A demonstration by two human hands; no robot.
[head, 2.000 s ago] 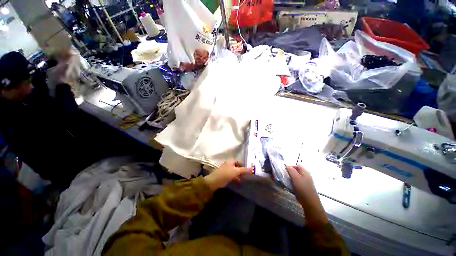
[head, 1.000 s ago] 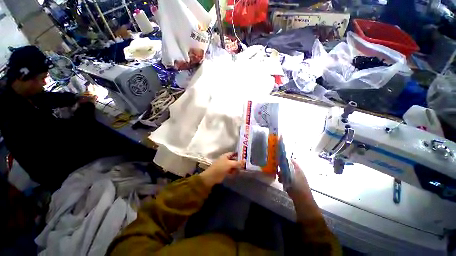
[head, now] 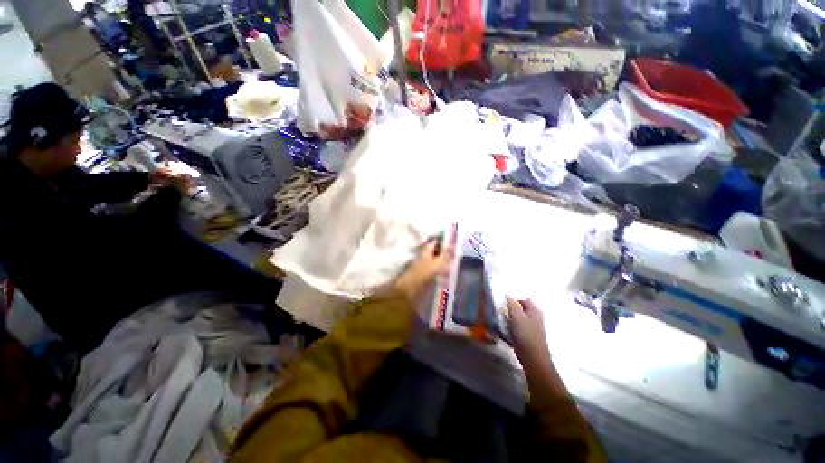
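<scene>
A narrow white box (head: 468, 294) with red lettering, an orange part and a dark middle lies at the front edge of the white machine table. My left hand (head: 425, 269) is at the box's upper left edge, its fingers on that edge. My right hand (head: 526, 327) is just right of the box, fingers curled; a thin dark item seems to be at its fingertips, but blur hides the grip. Cream garment pieces (head: 339, 237) lie heaped left of the box, glaring white at the top.
The sewing machine head (head: 692, 303) stands at right, with a small teal-dark tool (head: 712, 366) before it. A clear plastic bag (head: 656, 145) and red basket (head: 689, 89) are behind. A grey-white cloth heap (head: 158, 380) is lower left. A person (head: 68, 208) sits at left beside another machine (head: 237, 167).
The box has tilted and moved a little lower towards the front edge. My left hand has moved up from its lower left corner to its upper left side. The right hand stays beside the box.
</scene>
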